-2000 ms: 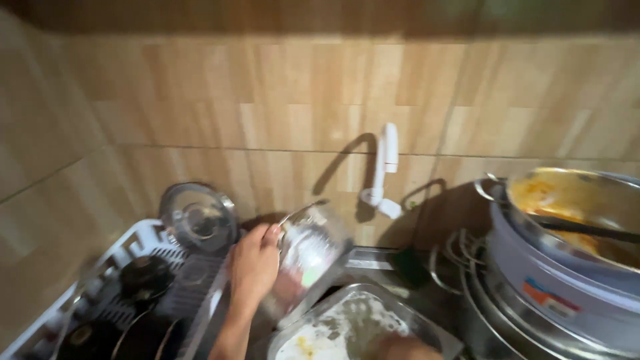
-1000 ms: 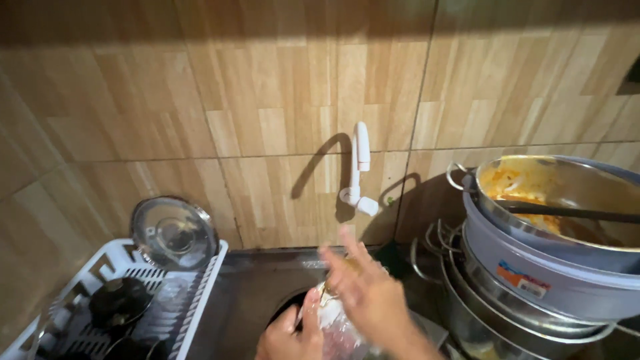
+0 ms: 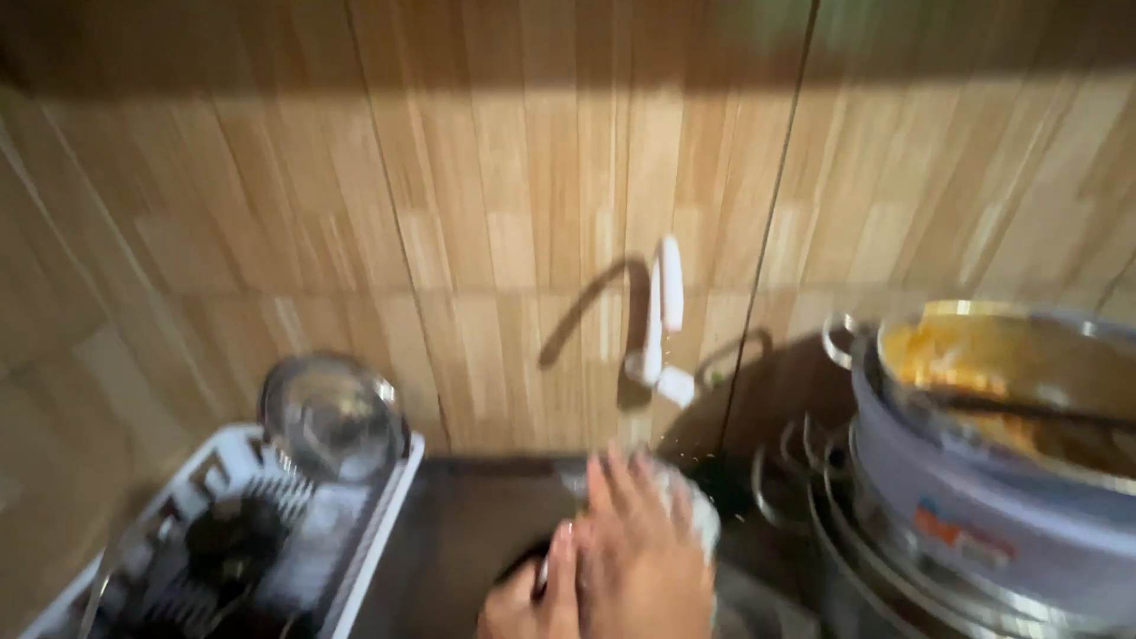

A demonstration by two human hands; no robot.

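Observation:
My left hand (image 3: 537, 590) is at the bottom centre, its fingers curled around the dark edge of an item that I cannot identify. Against it lies my right hand (image 3: 643, 559), fingers stretched forward over a pale, wet-looking item (image 3: 701, 515) that shows behind them; blur hides its kind. Small droplets hang in the air just beyond the fingers. Behind the hands a white faucet (image 3: 661, 319) stands out from the wood-patterned tile wall. My palms and most of what lies under them are hidden.
On the left, a white plastic dish rack (image 3: 386, 541) holds a glass lid (image 3: 335, 417) and dark items. Stacked metal pots (image 3: 852, 532) and a lavender basin (image 3: 985, 524) stand at the right, topped by a food-stained metal pot (image 3: 958, 355) with a dark-handled utensil.
Two seconds ago my left hand held a clear container beside a metal tray of suds. Both hands have since come together at the bottom centre. The right hand now lies flatter, and droplets show.

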